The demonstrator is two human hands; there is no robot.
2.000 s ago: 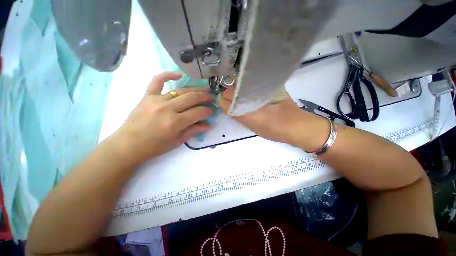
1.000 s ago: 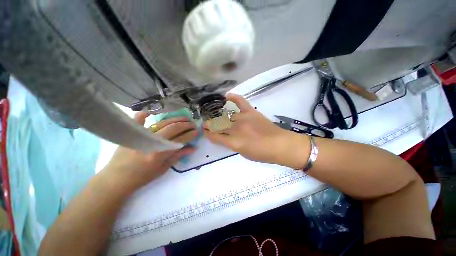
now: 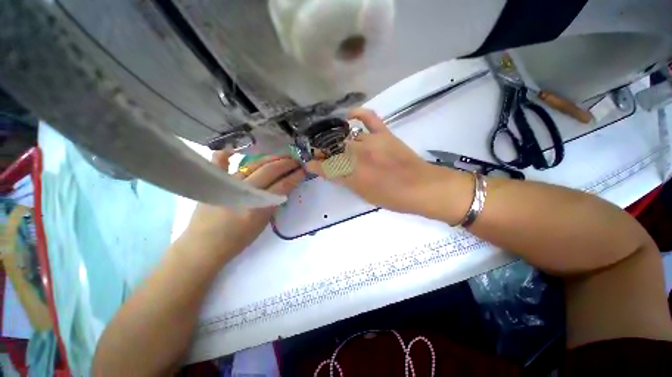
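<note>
A mint-green fabric piece (image 3: 253, 158) lies at the sewing point, mostly hidden by my fingers and the machine head. My left hand (image 3: 254, 184) holds it from the left, fingers bent together, partly covered by a grey machine part. My right hand (image 3: 376, 168) is close on the right, its fingertips at the presser foot (image 3: 303, 151); whether they grip cloth is hidden. A tan block (image 3: 339, 164) shows beside the right fingertips. The sewing machine head (image 3: 243, 59) hangs over both hands.
Thread snips (image 3: 475, 163), black-handled shears (image 3: 522, 129) and a wooden-handled tool (image 3: 566, 107) lie right of my right hand. More mint cloth pieces (image 3: 110, 243) lie left, beside a red-rimmed basket (image 3: 43, 221). A ruler strip (image 3: 331, 287) runs along the front edge.
Since the earliest frame the view has shifted, bringing the white knob and tan block into sight; the basket shows more. Both hands stay at the sewing point, with less of the fabric piece showing.
</note>
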